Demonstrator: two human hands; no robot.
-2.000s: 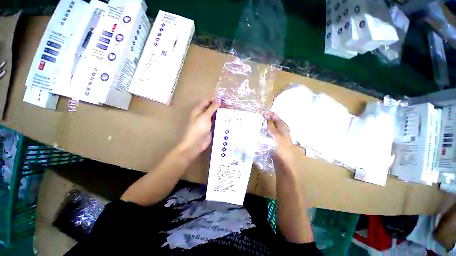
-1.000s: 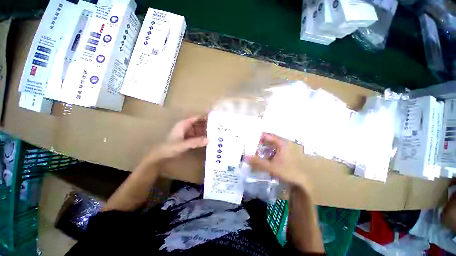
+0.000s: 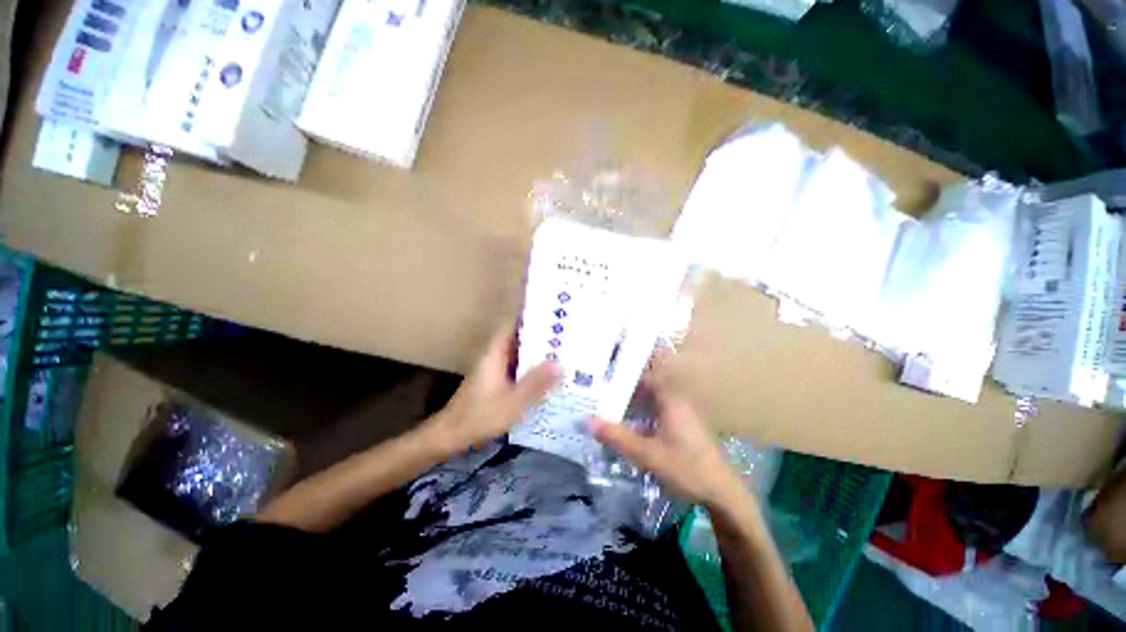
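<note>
A white retail box (image 3: 580,327) with small dark icons stands out in front of me at the bench's near side, its lower end close to my shirt. Clear plastic film (image 3: 605,198) shows past its far end and crinkles along its right side and near end. My left hand (image 3: 496,393) grips the box's left edge, thumb on its face. My right hand (image 3: 661,438) holds the lower right side, with film around the fingers. Whether the film fully encloses the box I cannot tell.
Unbagged white boxes (image 3: 266,93) stand at the upper left. A glaring pile of clear bags (image 3: 852,241) lies right of centre, with upright boxes (image 3: 1053,296) beyond it. The green belt (image 3: 852,80) runs along the far edge. An open carton (image 3: 105,543) and green crates (image 3: 124,324) are below the bench.
The film extended far beyond the box two seconds ago; now it shows as a short end. Both hands have moved down along the box to its lower part. The camera view has shifted downward.
</note>
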